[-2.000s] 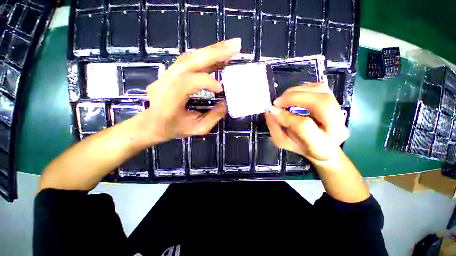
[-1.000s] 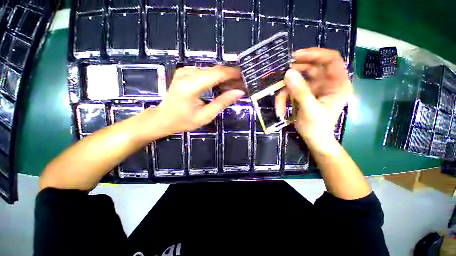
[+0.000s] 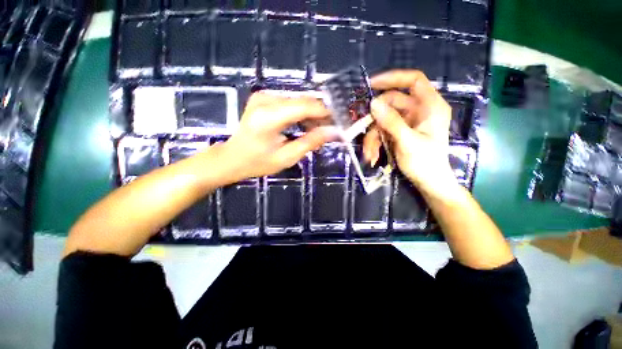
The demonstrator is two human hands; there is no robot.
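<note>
A front housing (image 3: pixel 360 167) with a dark keypad (image 3: pixel 346 92) at its upper end is held tilted above the blister tray (image 3: pixel 286 238). The picture is blurred, so how the keypad sits in the frame cannot be told. My right hand (image 3: pixel 409 123) grips the housing along its right side, thumb and fingers near the crossbar. My left hand (image 3: pixel 283 133) is at the keypad's left edge, its fingertips touching or very near it; the blur hides which. Another housing with keypad fitted (image 3: pixel 155 110) lies in the tray at left, its keypad half white.
A second blister tray (image 3: pixel 20 150) stands at the left edge. A loose keypad pile (image 3: pixel 524 87) lies on the green worktop (image 3: pixel 508 198) at right. Shiny keypad supply packs (image 3: pixel 586 170) lie at the far right. Brown cardboard (image 3: pixel 580 247) shows below the worktop's right edge.
The white back of the keypad has turned away and its dark key side shows. My right hand has moved up and holds the housing tilted. The whole view has shifted slightly and blurred.
</note>
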